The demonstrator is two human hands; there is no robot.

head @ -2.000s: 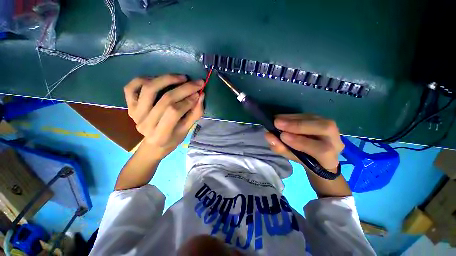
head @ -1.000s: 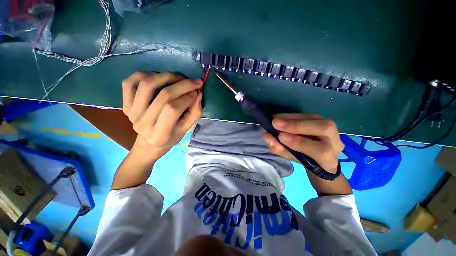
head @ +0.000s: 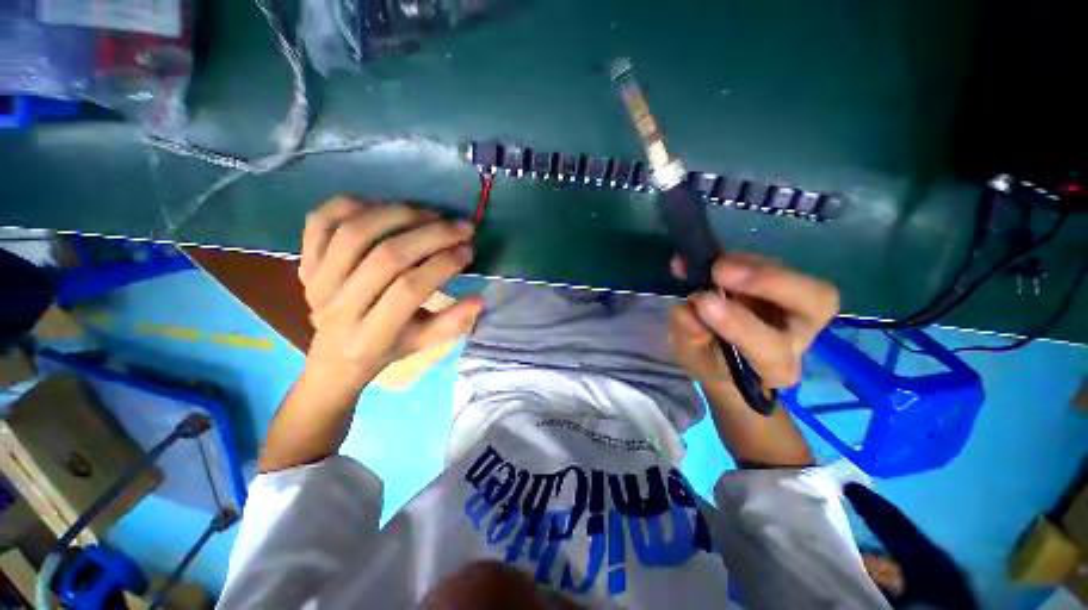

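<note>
A row of small black components (head: 561,166) lies on the green bench top, metal terminals along its near edge. A short red wire (head: 484,197) runs from the row's left end towards my left fingertips. My left hand (head: 388,280) is beside it, thumb apart from the fingers, with no grip on the wire visible. My right hand (head: 764,312) holds a soldering iron (head: 688,226) by its black handle. The iron crosses above the row, its blurred tip pointing away beyond it. The iron hides part of the row.
A pale wire bundle (head: 292,113) lies at the left, near a clear bag with red contents (head: 143,60). Another clear bag with dark contents (head: 406,24) is at the back. Black cords (head: 981,256) lie at the right. A blue stool (head: 895,399) stands below the bench edge.
The iron's tip has left the red wire's joint and swung up and right over the row. My left thumb has parted from the fingers. The view has shifted slightly.
</note>
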